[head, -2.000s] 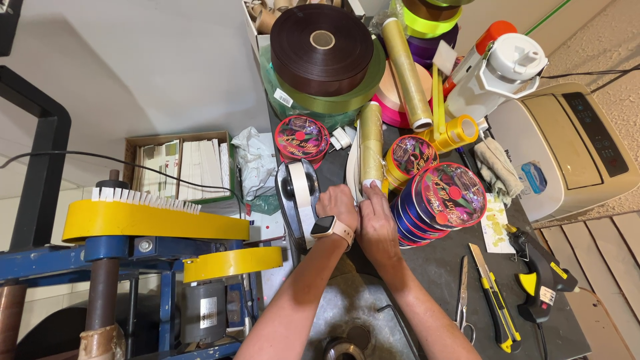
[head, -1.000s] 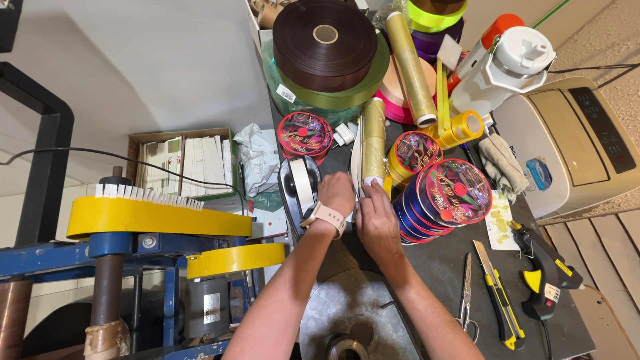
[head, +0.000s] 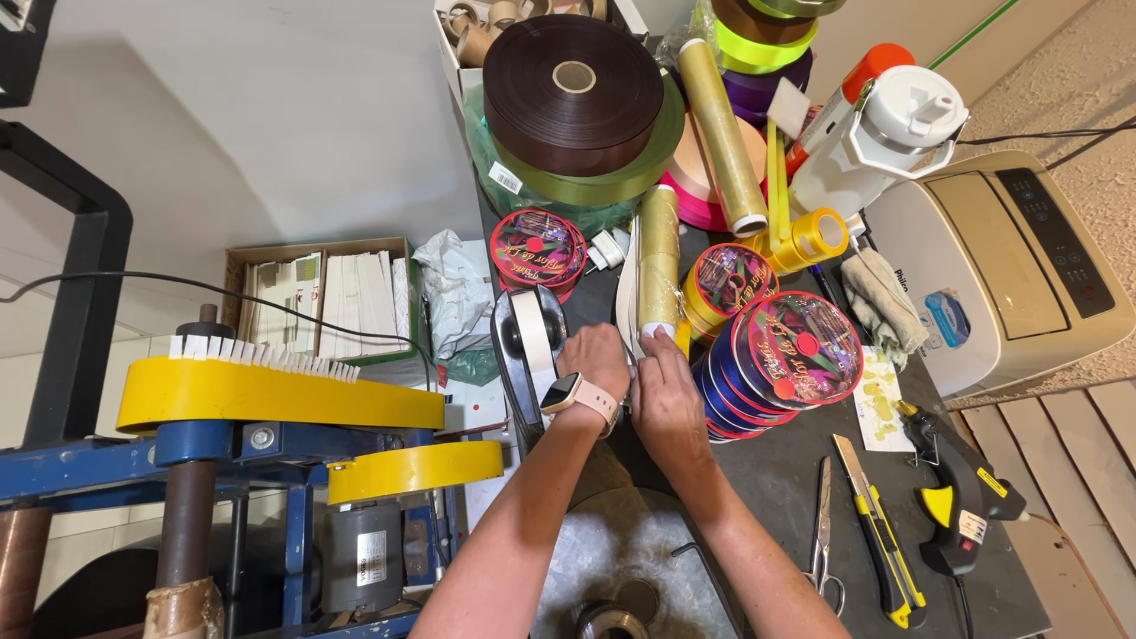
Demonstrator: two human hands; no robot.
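Note:
My left hand (head: 596, 359), with a smartwatch on its wrist, is bent beside a black tape dispenser (head: 512, 337) that carries a roll of white tape (head: 534, 333). My right hand (head: 664, 390) lies against it, fingertips at the near end of a roll of clear film (head: 658, 266). Whether either hand grips something is hidden by the fingers and wrist. Right of my right hand stand stacked ribbon spools, blue at the side (head: 732, 373), and a smaller yellow-sided spool (head: 728, 288). A white strip (head: 627, 293) curves along the film roll's left side.
Scissors (head: 824, 524), a yellow-black utility knife (head: 879, 532) and a glue gun (head: 963, 497) lie on the right of the dark table. Large ribbon rolls (head: 572, 98) stand at the back. On the left is a blue machine with yellow guards (head: 275, 390); a hex key (head: 688, 550) lies near the front.
My left hand has shifted slightly relative to the tape dispenser, its wrist turning. The right hand stays beside the film roll's near end.

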